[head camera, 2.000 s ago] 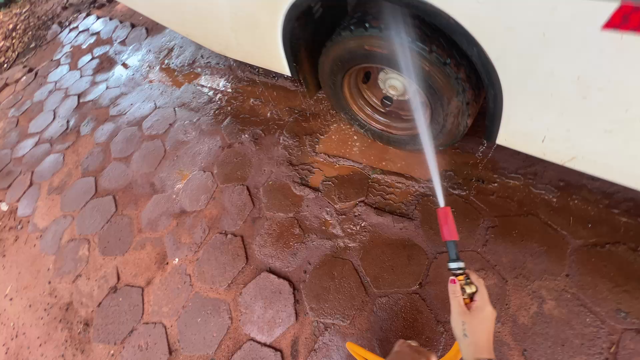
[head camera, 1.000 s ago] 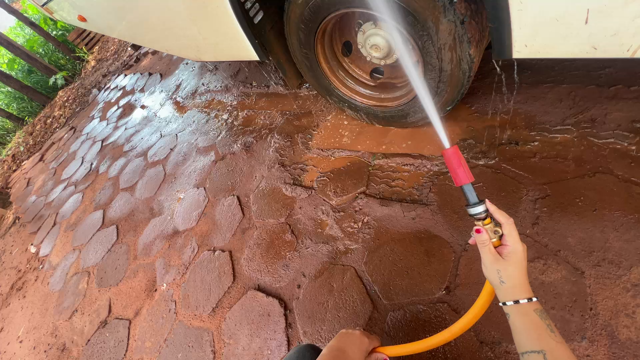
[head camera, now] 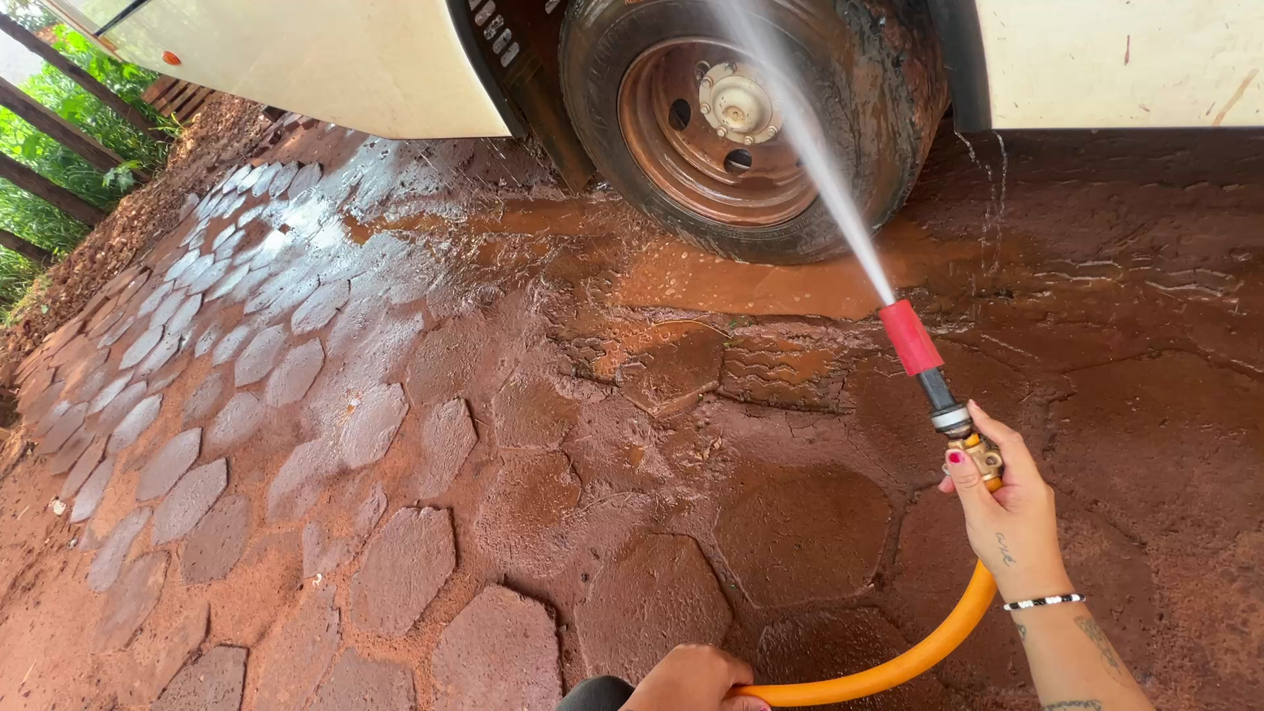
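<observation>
My right hand (head camera: 1002,504) is closed around the brass fitting (head camera: 976,459) behind a hose nozzle with a red sleeve (head camera: 910,338). A jet of water (head camera: 825,168) leaves the nozzle and crosses in front of a large vehicle wheel, whose tire (head camera: 617,118) and steel rim (head camera: 681,163) are wet and brown with mud. From the fitting an orange hose (head camera: 889,671) curves down to my left hand (head camera: 691,679), which grips it at the bottom edge of the view. Part of the left hand is cut off by the frame.
The cream side of a large vehicle (head camera: 336,69) spans the top, with water dripping behind the wheel. Muddy brown water (head camera: 750,281) pools under the tire. Wet hexagonal pavers (head camera: 652,592) cover the ground. Wooden poles (head camera: 59,133) and green plants stand at the upper left.
The wheel and nozzle appear larger than two seconds ago, and the view has shifted. My left hand and more of the orange hose have come into sight. The water keeps spraying toward the wheel.
</observation>
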